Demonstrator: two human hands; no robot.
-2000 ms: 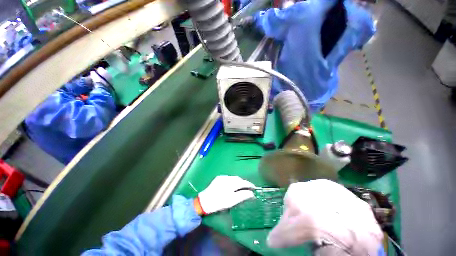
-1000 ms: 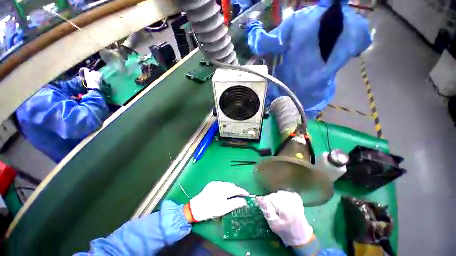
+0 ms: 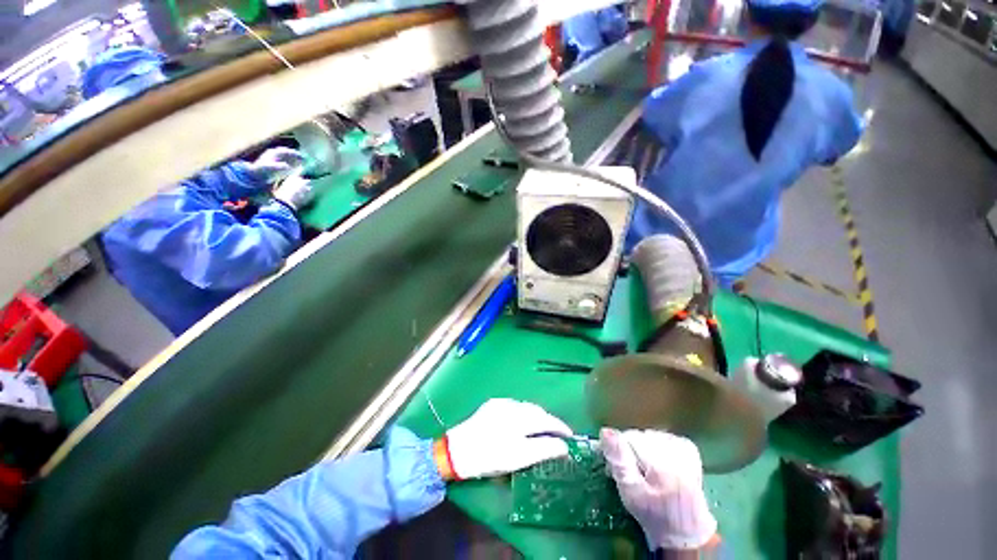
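Observation:
A green circuit board (image 3: 552,498) lies on the green mat in front of me, its upper right part covered by my right hand. My left hand (image 3: 505,438), in a white glove with an orange band at the cuff, is at the board's upper left edge. Its fingers are closed on a thin dark tool (image 3: 550,435) that points right. My right hand (image 3: 661,487), in a white glove, has its fingertips together at the board's upper edge, close to the tool's end. Whether it holds something is too small to tell.
A fume hood (image 3: 676,413) stands just behind the board. Behind it are a cream ionizing blower (image 3: 574,246), blue pen (image 3: 485,317) and tweezers (image 3: 564,366). White bottle (image 3: 769,385), black fan (image 3: 858,403) and dark iron stand (image 3: 833,514) are right. A conveyor (image 3: 273,377) runs left.
My right hand has come from nearer the camera, in front of the iron stand, to the board's upper edge. My left hand stays at the board. The camera view has shifted.

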